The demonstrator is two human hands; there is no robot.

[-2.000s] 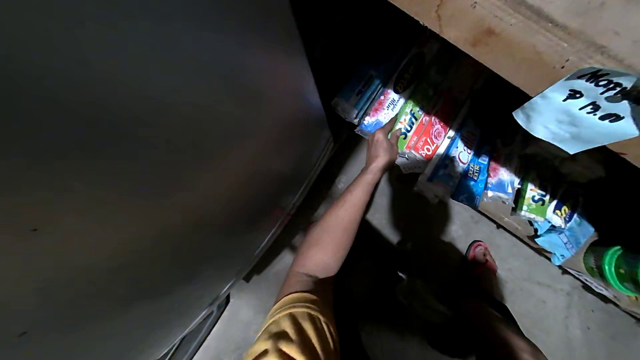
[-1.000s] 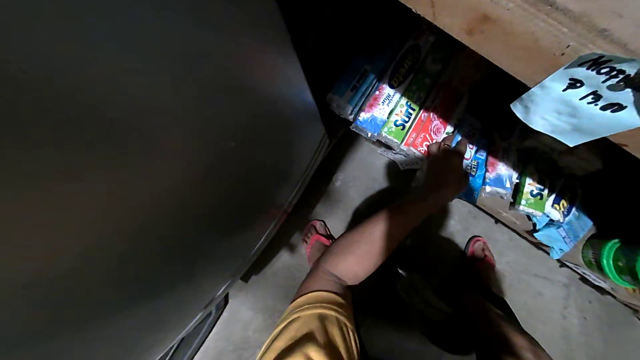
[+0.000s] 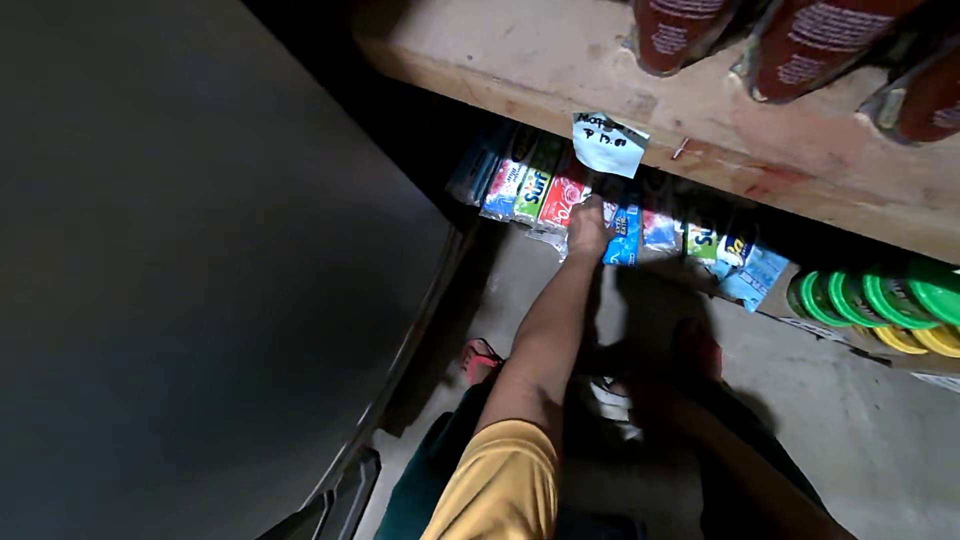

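Note:
Reaching down to the low shelf, my left hand (image 3: 589, 227) touches the row of packets between a red and white packet (image 3: 562, 201) and a blue packet (image 3: 624, 234); whether its fingers grip one is hidden. Left of these stand a green Surf detergent packet (image 3: 535, 191) and a pink and blue packet (image 3: 506, 187). More packets lie to the right, among them another green Surf packet (image 3: 702, 241) and a light blue packet (image 3: 754, 276). My right forearm (image 3: 720, 431) hangs in shadow at the lower right, and its hand cannot be made out.
A large dark panel (image 3: 210, 262) fills the left side. Above the packets runs a wooden shelf edge (image 3: 480, 86) with a handwritten paper tag (image 3: 609, 146) and dark red pouches (image 3: 817, 45) on top. Green-lidded tubs (image 3: 855, 298) stand at the right. My feet in red sandals are on the concrete floor.
My left hand has moved right along the row, from the first Surf packet to between the red and blue packets. The view has shifted widely, bringing in the upper shelf's pouches.

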